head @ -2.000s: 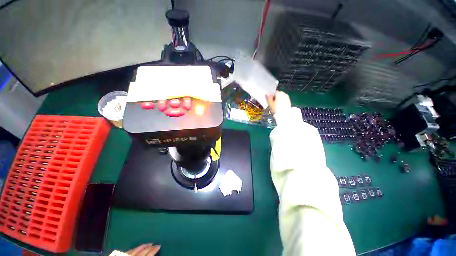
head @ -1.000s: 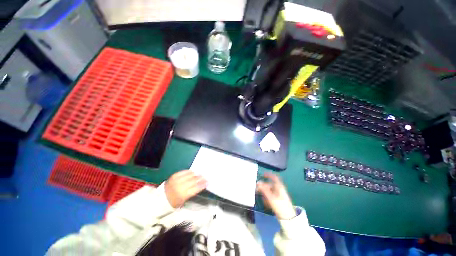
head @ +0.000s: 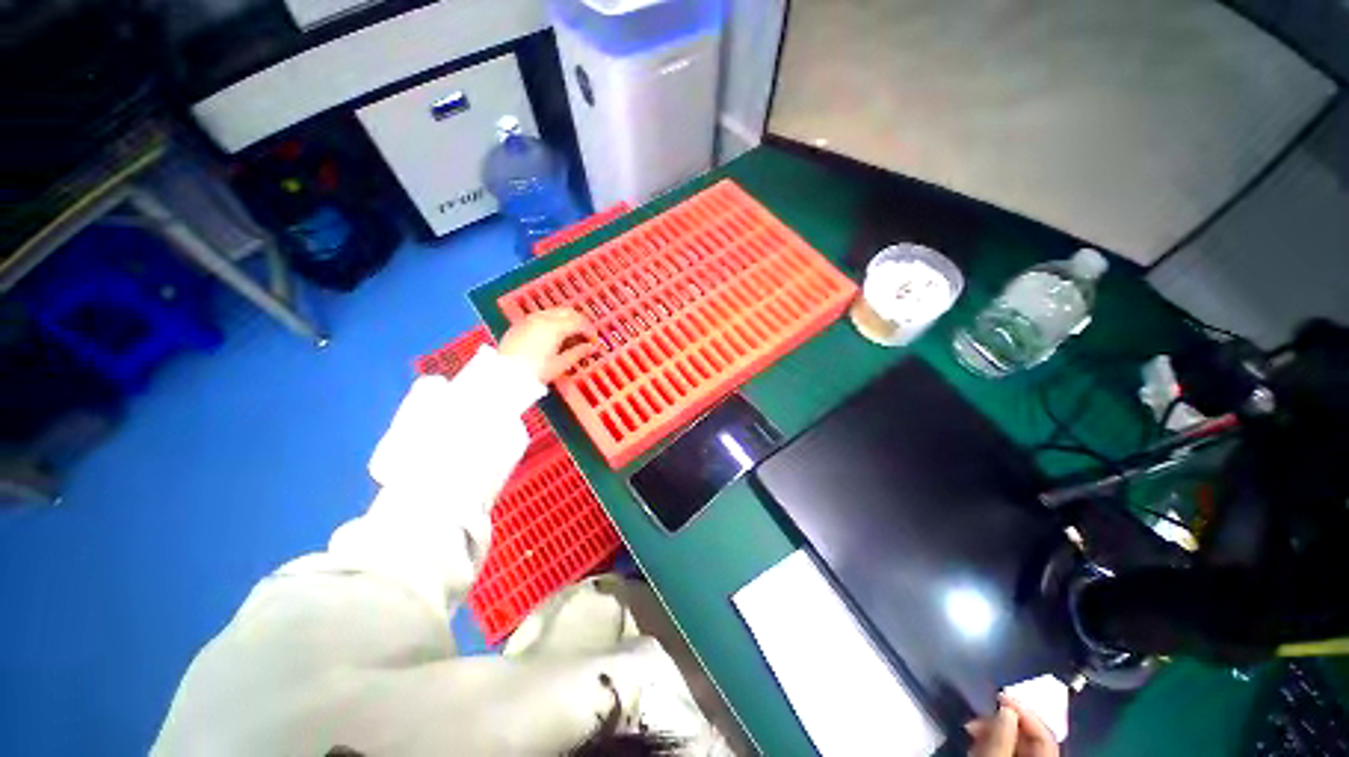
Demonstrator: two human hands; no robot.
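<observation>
The orange-red slotted tray (head: 695, 318) lies on the bench, with dark pieces in some slots near its left side. My left hand (head: 550, 343) is at the tray's left edge, fingertips over the slots; whether it holds a piece is hidden. My right hand (head: 1012, 731) is at the bottom edge, partly cut off, with its fingers on a small crumpled white wipe (head: 1039, 701). The black microscope base plate (head: 903, 503) has a bright light spot. A white paper sheet (head: 836, 658) lies along the plate's front edge.
A smartphone (head: 704, 462) lies between tray and plate. A round tub (head: 905, 293) and a clear bottle (head: 1031, 312) stand behind. The microscope (head: 1198, 599) is at right, a monitor (head: 1050, 119) at the back. Lower red trays (head: 545, 540) are below the bench edge.
The view has swung left. My left hand has moved from the paper sheet to the slotted tray. My right hand has moved from beside the paper to the white wipe.
</observation>
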